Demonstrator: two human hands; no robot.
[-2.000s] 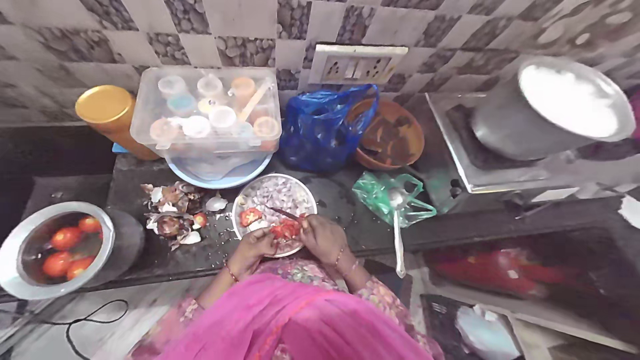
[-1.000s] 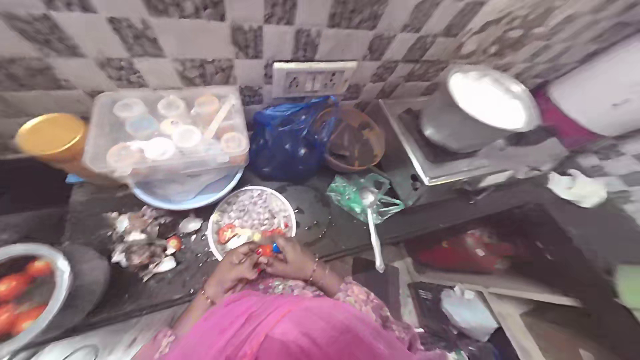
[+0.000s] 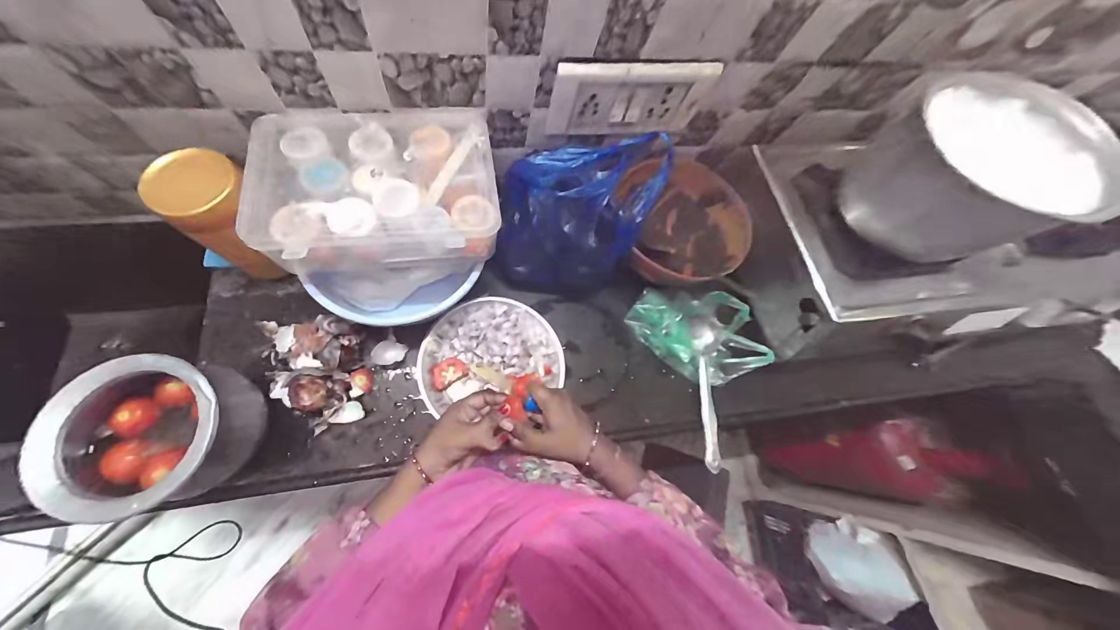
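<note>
My left hand [image 3: 466, 430] and my right hand [image 3: 553, 426] meet at the near rim of a white bowl [image 3: 561, 350]. Between them is a piece of tomato [image 3: 520, 395], gripped by the left fingers. The right hand closes on a small blue-handled tool [image 3: 531, 403], perhaps a knife; its blade is mostly hidden. Chopped onion [image 3: 503, 337] fills much of the bowl, with a cut tomato piece [image 3: 449, 374] at its left side. Onion peels [image 3: 315, 385] lie left of the bowl. Farther left, whole tomatoes [image 3: 134, 417] sit in a metal pot [image 3: 39, 455].
Behind the bowl stand a clear plastic box of jars [image 3: 372, 188] and a blue plastic bag [image 3: 560, 219]. A brown bowl [image 3: 735, 219], a green bag [image 3: 661, 328] and a metal spoon [image 3: 709, 420] are to the right. A large pot [image 3: 901, 192] stands on the stove [image 3: 866, 297].
Both hands remain together at the bowl's near rim. A dark red blade shown over the onion two seconds ago no longer lies there. The view has shifted between frames.
</note>
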